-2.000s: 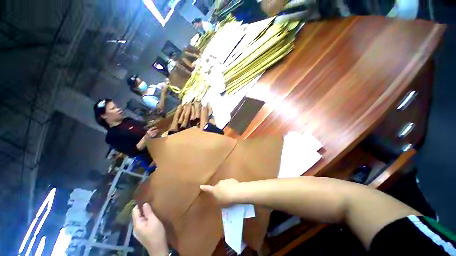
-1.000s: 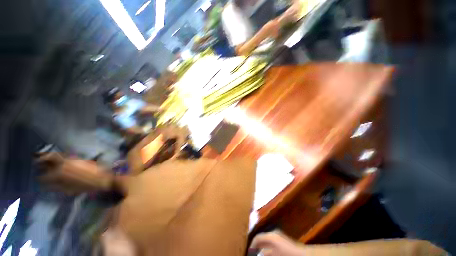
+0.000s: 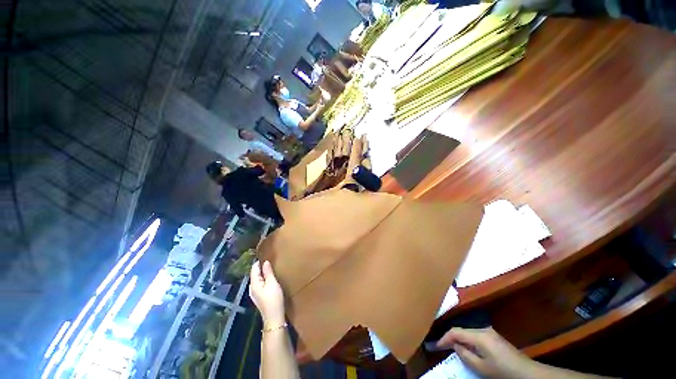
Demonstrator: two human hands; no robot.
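Note:
A large brown leather panel (image 3: 370,252) lies in front of me with a line running diagonally across it. My left hand (image 3: 267,296) holds its left edge, fingers on top. White paper sheets (image 3: 504,240) lie at the panel's right, partly under it. My right hand (image 3: 482,351) is at the bottom, right of the panel's lower tip. Its fingertips are bent by a white sheet with writing (image 3: 451,368) and a small dark thing; whether they grip anything is unclear. More white paper shows under the panel's lower edge.
An open drawer (image 3: 548,329) with a black item (image 3: 597,296) is at lower right. A flat dark rectangle (image 3: 424,159), a black rounded object (image 3: 367,178), rolled brown leather (image 3: 345,152) and yellow-green stacks (image 3: 463,70) lie beyond. People are at the far left.
The view has swung. The person's arm that reached in at left is gone. My right hand has left the panel's surface, where it pointed earlier, and is now beside its lower tip.

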